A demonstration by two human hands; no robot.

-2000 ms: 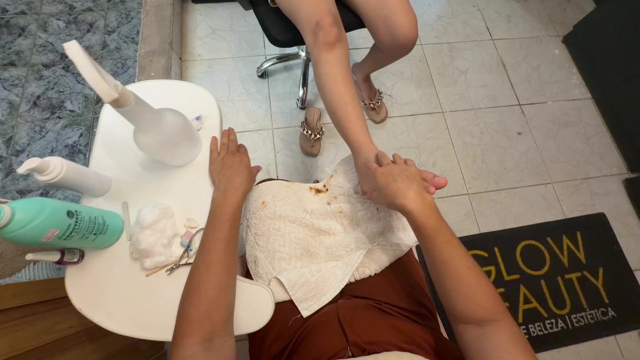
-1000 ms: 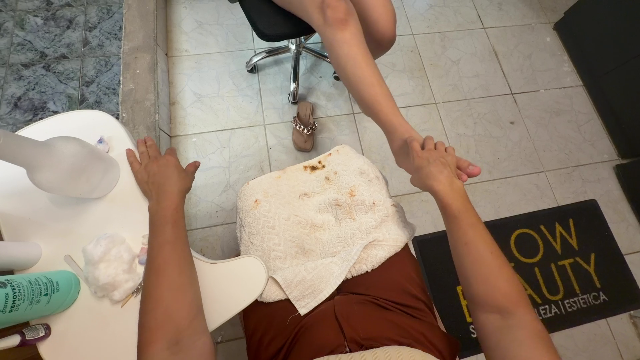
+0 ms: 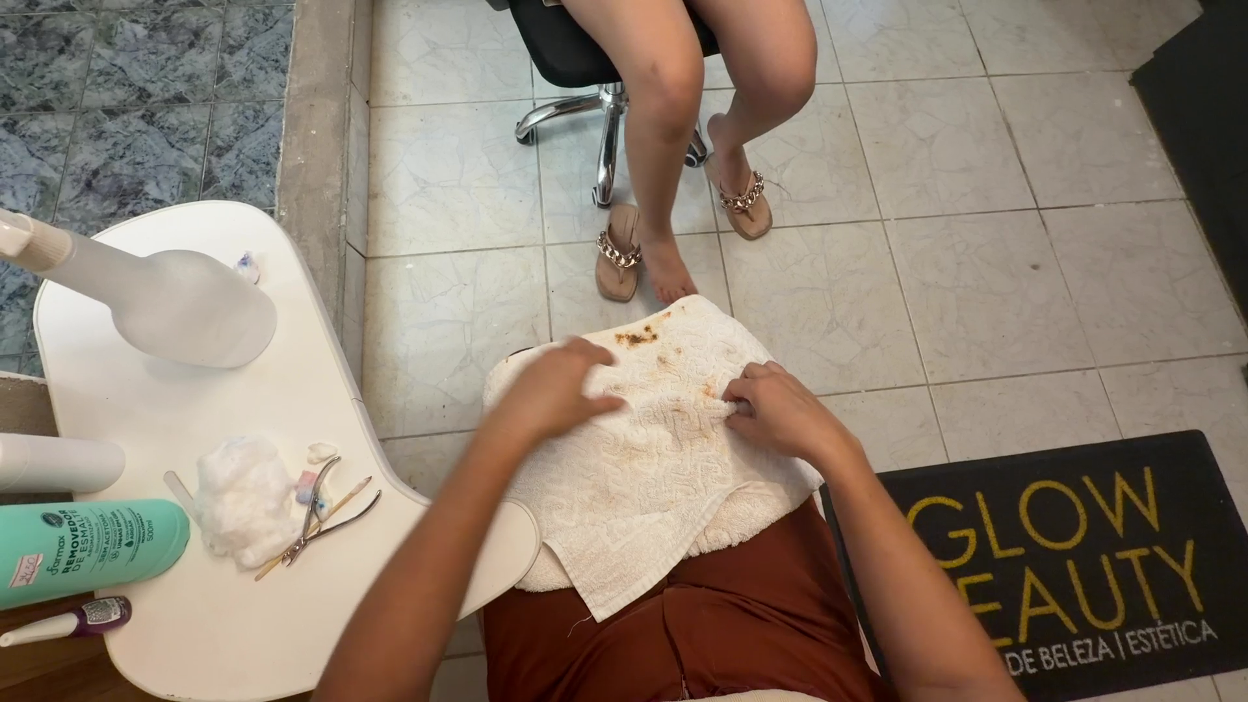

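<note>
A stained cream towel lies across my lap over rust-brown trousers. My right hand pinches a fold of it near its right edge. Over the towel's upper left part is my left hand, somewhat blurred, its thumb and fingers apart and holding nothing. Beyond the towel, a seated person's bare foot is down by the floor, its toes close to the towel's far edge. Beside that foot lies an unworn sandal with a chain strap; the other foot wears the matching sandal.
On the white side table at left are a spray bottle, cotton wool, cuticle nippers, a wooden stick, a green nail polish remover bottle and a nail polish bottle. A black doormat lies at right.
My right hand has let go of the person's foot, which has gone down beside the sandal, and now grips the towel. My left hand has moved from the table's edge to above the towel.
</note>
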